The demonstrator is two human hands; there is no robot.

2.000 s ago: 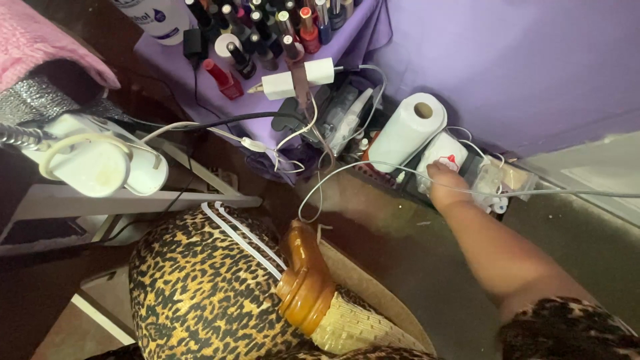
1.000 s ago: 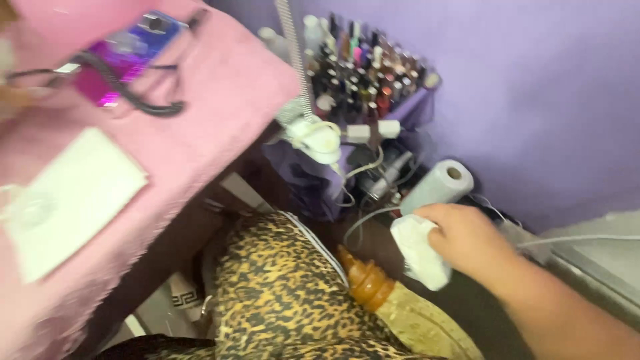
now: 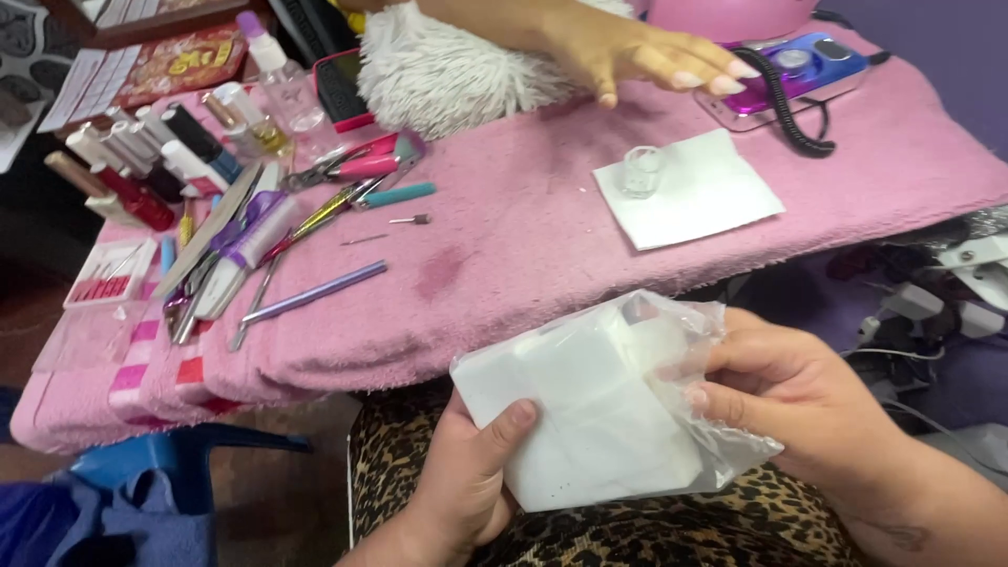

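Observation:
A clear plastic bag with a stack of white wipes (image 3: pixel 583 409) inside lies over my lap, between both hands. My left hand (image 3: pixel 480 465) grips its left side, thumb on top. At the bag's crumpled right end, my right hand (image 3: pixel 780 386) pinches the plastic, some fingertips hidden behind or inside it. Beyond the bag, a small glass jar (image 3: pixel 642 172) stands on a folded white paper sheet (image 3: pixel 693 201) on the pink towel (image 3: pixel 504 236). Another person's hand (image 3: pixel 646 59) with long, pale-tipped nails is held over the towel's far side.
Nail files (image 3: pixel 213 228), pink-handled nippers (image 3: pixel 378 157), a purple-handled brush (image 3: pixel 264 228) and a cuticle pusher (image 3: pixel 260 303) lie at left, before several polish bottles (image 3: pixel 134 173). A spray bottle (image 3: pixel 287 94) stands behind. A phone (image 3: pixel 795 75) with a coiled cord rests at far right.
My right hand has brought the white pack up from the box beside the purple wall to my lap. My left hand has come into view, holding it too. The view has swung left to the table.

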